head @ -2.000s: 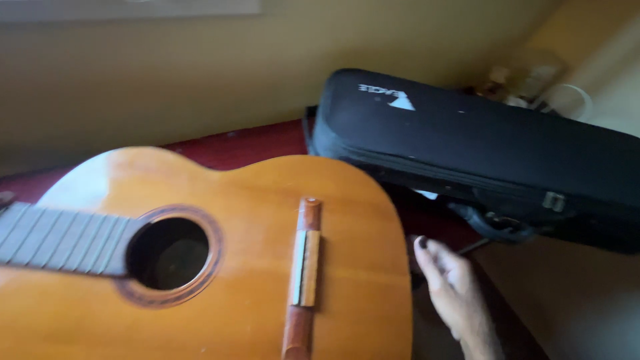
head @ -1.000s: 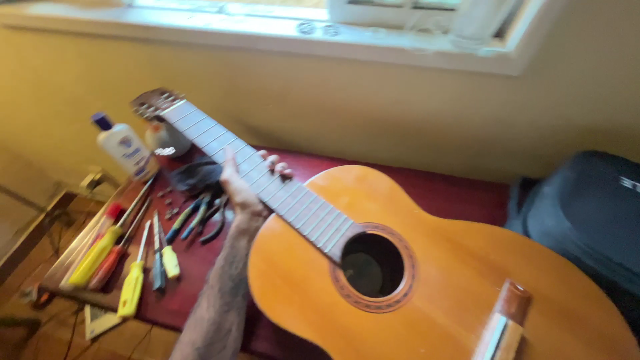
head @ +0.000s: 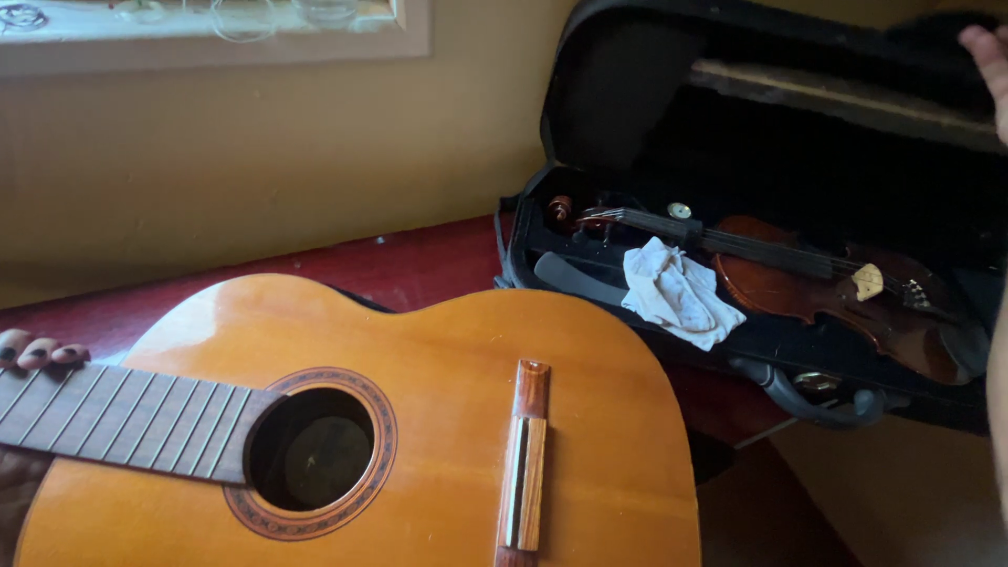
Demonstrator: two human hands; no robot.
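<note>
My left hand (head: 39,350) is wrapped around the fretboard of a stringless classical guitar (head: 441,394) at the left edge, its fingertips showing over the neck. The guitar lies face up, with its wooden bridge (head: 531,441) bare. At the top right, my right hand (head: 991,67) is at the raised lid (head: 622,87) of a black violin case; its fingers are partly cut off, and its grip is unclear. Inside the case lie a violin (head: 772,276) with strings and a crumpled white cloth (head: 681,295) beside its neck.
The guitar and case rest on a dark red tabletop (head: 417,264) against a yellowish wall. A window sill (head: 315,47) with glass items is above at left. The case's handle (head: 819,405) sticks out over the table's right side.
The violin case, closed two seconds ago, is now open with its lid raised. My right hand has moved up from beside the guitar's lower end to the lid. The view has swung right since one second ago.
</note>
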